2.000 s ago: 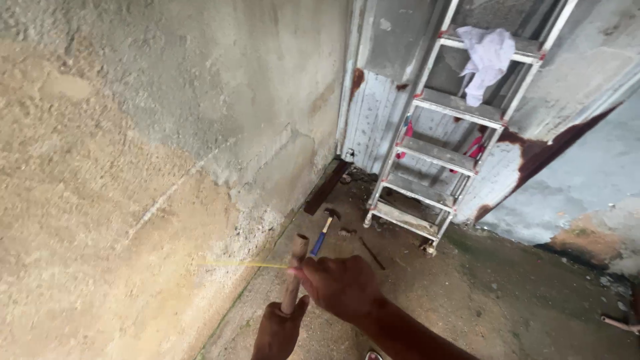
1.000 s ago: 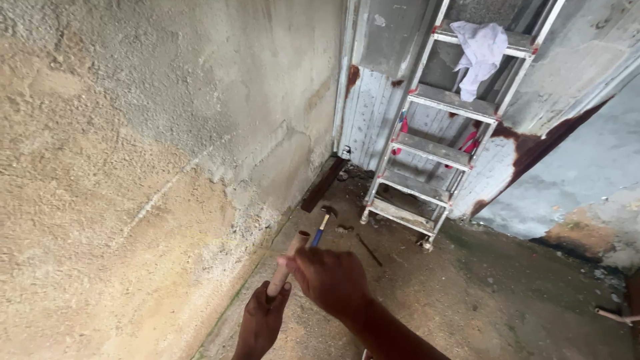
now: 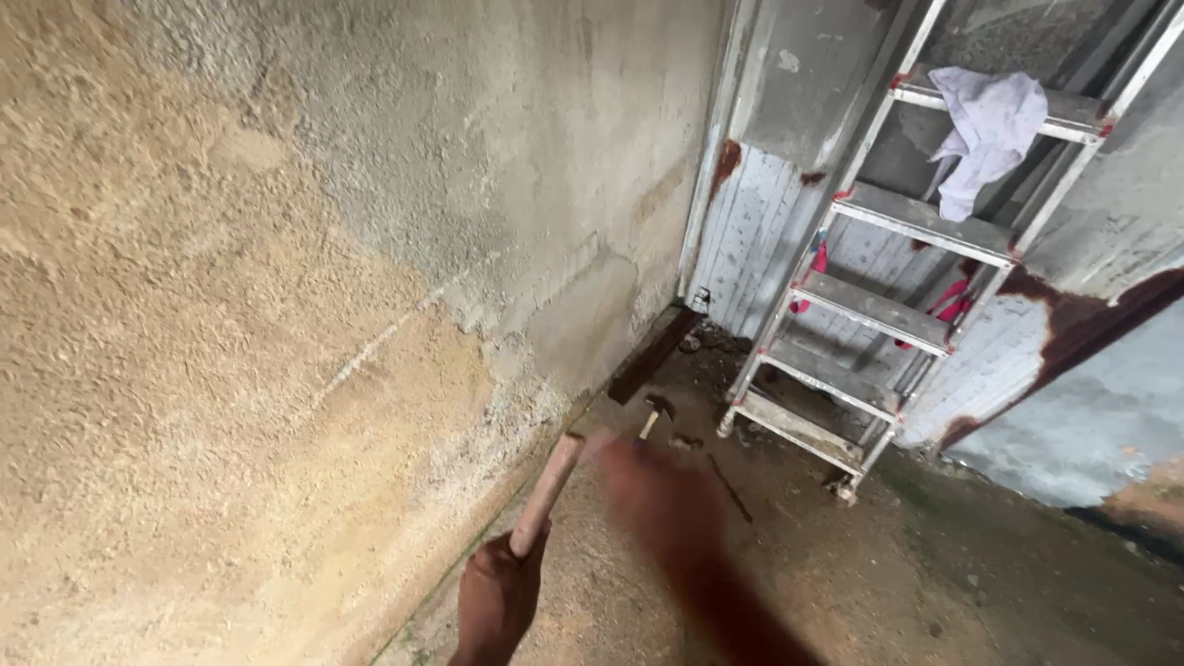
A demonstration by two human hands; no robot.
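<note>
My left hand (image 3: 499, 587), low in the middle of the view, is closed around the lower end of a short wooden rod (image 3: 548, 495), which points up and away from me. To its right is my right hand (image 3: 652, 490), blurred by motion, near the rod's top end; whether its fingers hold anything is unclear. Beyond that hand a claw hammer (image 3: 652, 416) lies on the floor, its lower handle hidden by the hand. A thin dark rod (image 3: 731, 487) rests on the floor further right.
A rough plastered wall (image 3: 277, 324) fills the left side. An aluminium stepladder (image 3: 879, 314) with a white cloth (image 3: 990, 125) over a step stands before rusty metal sheeting (image 3: 740, 240). A dark board (image 3: 652, 356) lies along the wall's foot, with rubble near the corner.
Two seconds ago a thin yellow line stretched from my right hand toward the wall; it no longer shows. My right hand has moved off the wooden rod to the right.
</note>
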